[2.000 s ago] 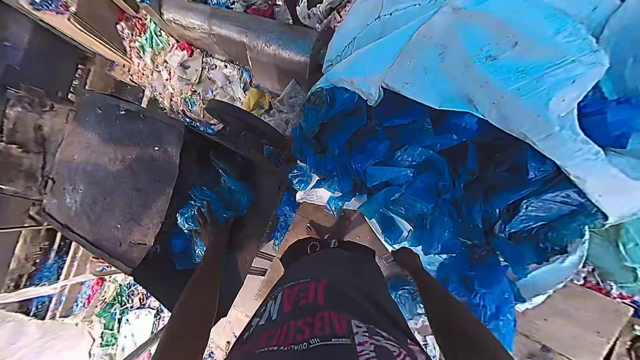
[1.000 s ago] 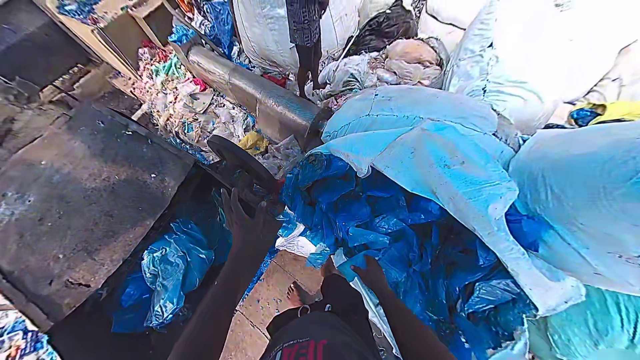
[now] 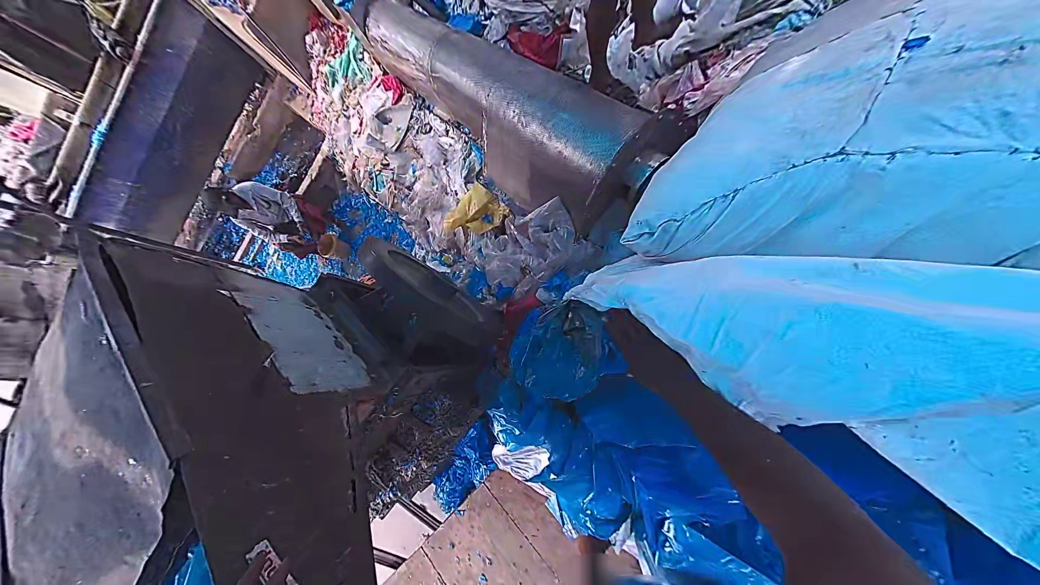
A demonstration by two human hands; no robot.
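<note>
My right arm reaches up across the blue plastic film [image 3: 666,455] to the edge of a large light-blue woven sack [image 3: 812,325]. My right hand [image 3: 621,325] is at the sack's mouth, beside a bunch of translucent blue film [image 3: 561,349]; its fingers are mostly hidden, so its grip cannot be told. At the bottom left, only the fingers of my left hand [image 3: 272,573] show, against the dark side of a metal hopper [image 3: 268,422]. A small piece with printing lies at those fingers. A bit of blue film [image 3: 193,565] shows inside the hopper.
A dark pulley-like wheel [image 3: 422,284] stands beside the hopper. Beyond it lie a large grey cylinder [image 3: 520,106], mixed plastic scrap [image 3: 414,154] and blue shreds [image 3: 284,264]. Another person's legs [image 3: 601,41] are at the top. Wooden boards [image 3: 487,536] form the footing below.
My right hand has moved up and forward to the sack's edge. My left hand, near the wheel a second ago, is now low at the hopper. The view has shifted strongly.
</note>
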